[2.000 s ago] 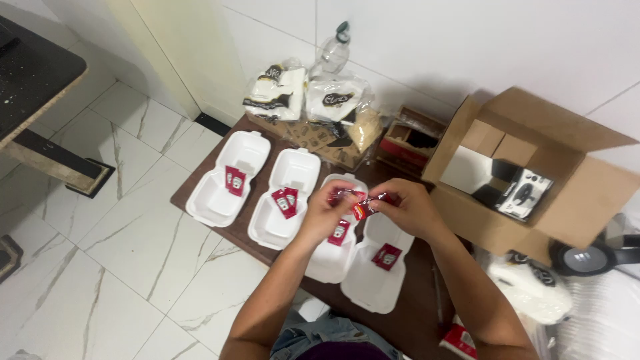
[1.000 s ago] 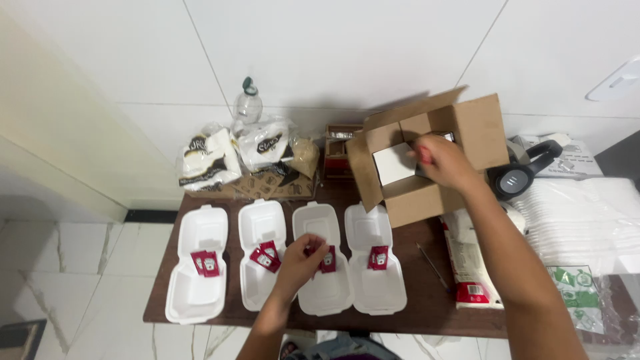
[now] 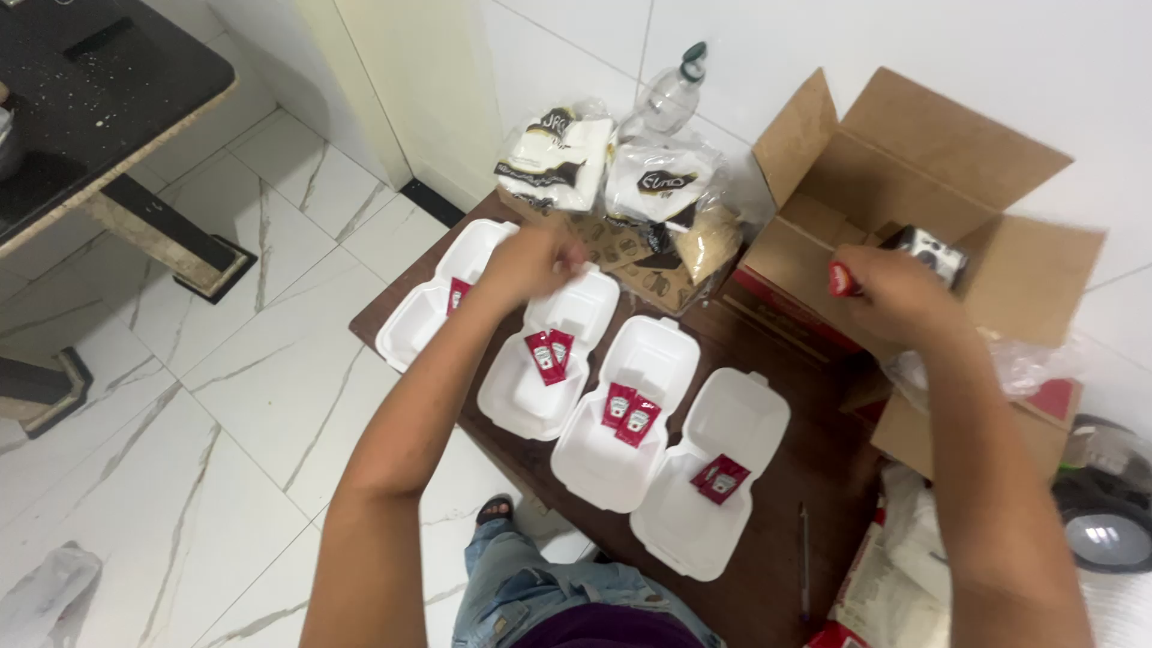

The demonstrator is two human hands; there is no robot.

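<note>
Several open white foam clamshell containers [image 3: 610,450] stand in a row on the brown table, with red ketchup sachets [image 3: 637,420] lying in them. My left hand [image 3: 538,261], blurred and with curled fingers, is above the lids of the two leftmost containers; whether it holds anything cannot be told. It partly hides the leftmost container [image 3: 409,328] and the sachet [image 3: 457,294] there. My right hand [image 3: 891,292] is over the near side of an open cardboard box [image 3: 945,157], gripping a small red packet [image 3: 841,280]. A black-and-white item [image 3: 931,252] shows behind that hand.
Plastic-wrapped white packages [image 3: 661,184] and a clear bottle [image 3: 670,99] stand by the wall, behind the containers. A pen [image 3: 804,562] lies right of them. Beyond it are an opened red-and-white package [image 3: 900,558] and a black round device [image 3: 1102,540]. A dark-topped table [image 3: 117,99] stands far left.
My hands, together over the containers two seconds ago, are now apart. Since one second ago, my left hand has moved to the leftmost lids, and my right hand has come from inside the box to its near side.
</note>
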